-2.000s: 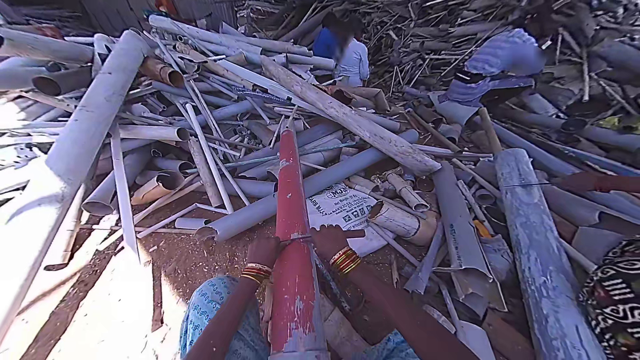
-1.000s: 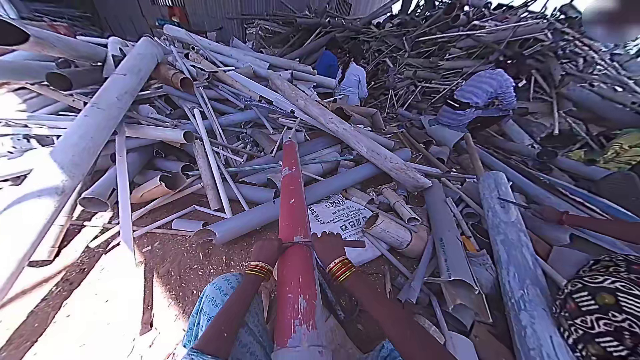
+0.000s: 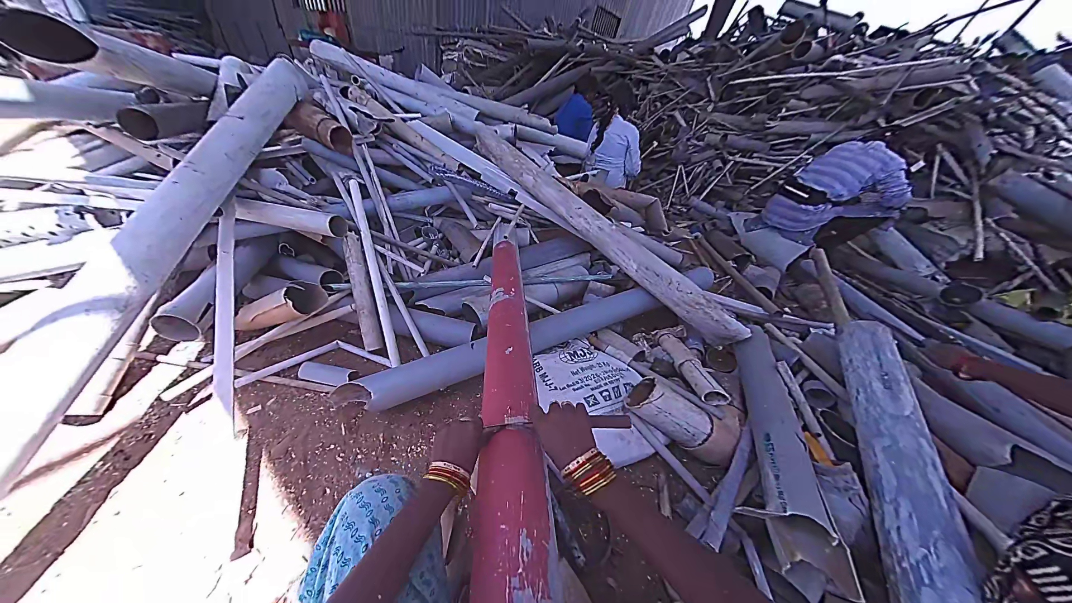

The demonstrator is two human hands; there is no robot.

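Observation:
A long red pipe [image 3: 507, 352] with scuffed paint runs away from me between my knees. My left hand [image 3: 456, 445] is closed at its left side, round one end of a thin blade tool [image 3: 507, 425] lying crosswise on the pipe. On the right side my right hand [image 3: 565, 432] grips the tool's other end, and a dark handle [image 3: 611, 421] sticks out beyond that fist. Bangles circle both wrists. Beneath and beyond the pipe lie a grey pipe [image 3: 536, 339] and a printed white sack [image 3: 586, 377]. My fingers hide the tool's ends.
Piles of scrap pipes [image 3: 402, 201] spread ahead. A weathered grey pipe [image 3: 904, 461] stands at right, with another person's arm [image 3: 1017, 381] beside it. A person in a striped shirt [image 3: 846, 188] bends farther back; a person in a white shirt [image 3: 615, 146] is at the back centre.
Both hands keep hold of the blade tool across the red pipe. The striped-shirted person has changed posture slightly. Any slide of the tool along the pipe is too small to tell.

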